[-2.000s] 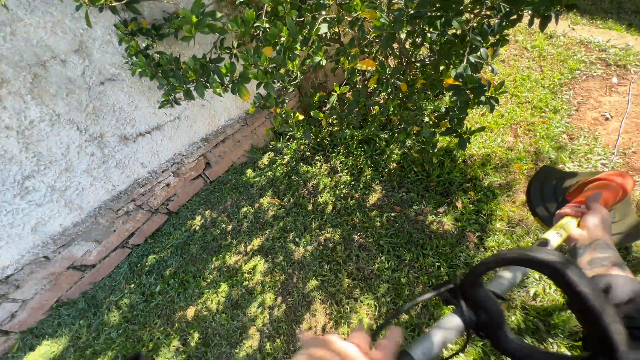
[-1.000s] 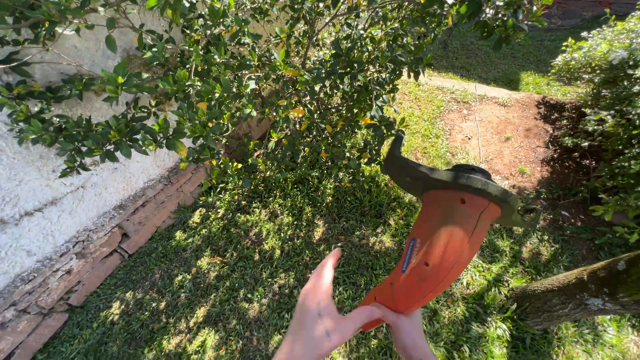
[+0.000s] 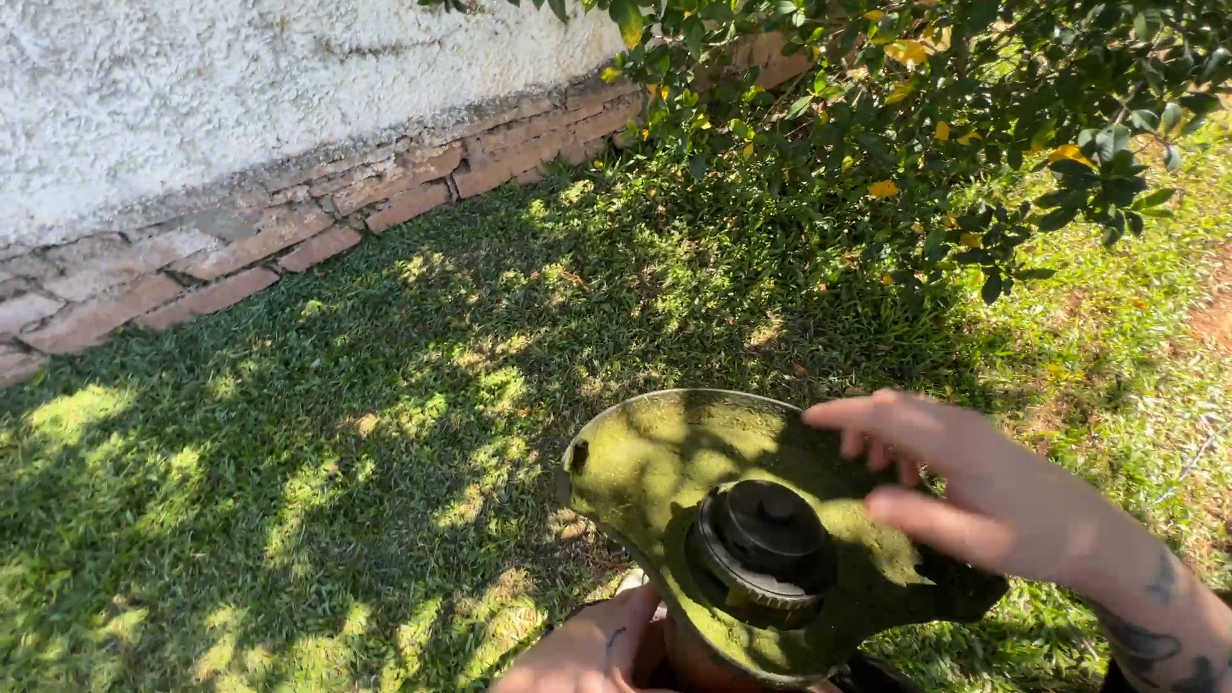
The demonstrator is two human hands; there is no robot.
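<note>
The head of a string trimmer faces up at the lower middle, the underside of its guard (image 3: 664, 443) coated with green grass residue. At the guard's centre sits the round black spool head (image 3: 770, 529). My left hand (image 3: 597, 645) is closed around the trimmer's body just below the guard, partly cut off by the frame's bottom edge. Over the guard's right side is my right hand (image 3: 934, 472), fingers apart, its fingertips near the rim; whether they touch it I cannot tell. No cutting line can be made out.
A rough white wall (image 3: 289, 87) with a base of worn bricks (image 3: 404, 202) runs along the upper left. A leafy bush (image 3: 866, 144) with some yellow leaves overhangs the upper right. Sun-dappled grass (image 3: 337, 462) covers the ground, and bare reddish soil shows at the right edge.
The trimmer's head has turned from showing its orange housing to showing the guard's underside. My right hand has come over the guard. The view has swung toward the wall.
</note>
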